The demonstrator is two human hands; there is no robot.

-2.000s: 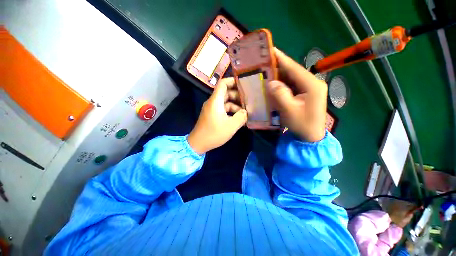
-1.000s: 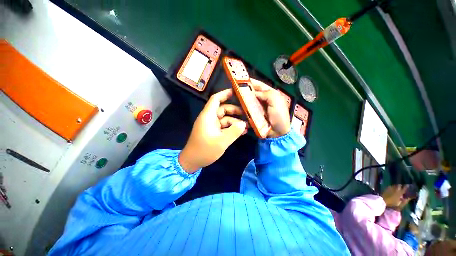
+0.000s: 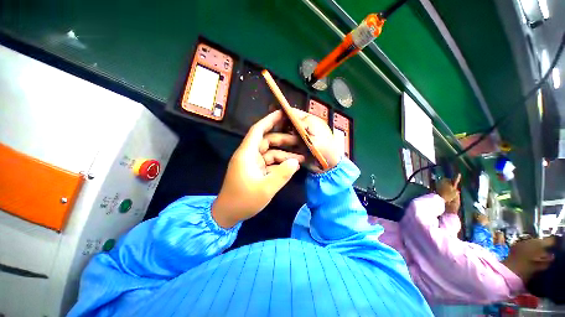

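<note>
A phone middle frame [image 3: 286, 106] is held edge-on above the black compartment tray [image 3: 243, 102], so only its thin orange side shows. My right hand [image 3: 321, 137] is behind the frame and holds it, with its fingers partly hidden. My left hand [image 3: 254, 170] is at the frame's left side with its fingers curled; whether they touch the frame cannot be told. Another phone frame [image 3: 207, 82] lies in the tray's left slot, and more frames sit in the slots at the right.
The electric screwdriver [image 3: 347, 49] hangs over two round screw dishes [image 3: 341, 91]. The white machine [image 3: 118, 158] with its red emergency stop button [image 3: 148, 169] is at the left. A pink-clad coworker [image 3: 433, 247] is at the right, and a cable crosses the bench.
The held frame has turned from showing its face to edge-on. The camera view has swung right, so the tray, screwdriver and machine sit further left and more of the coworker shows.
</note>
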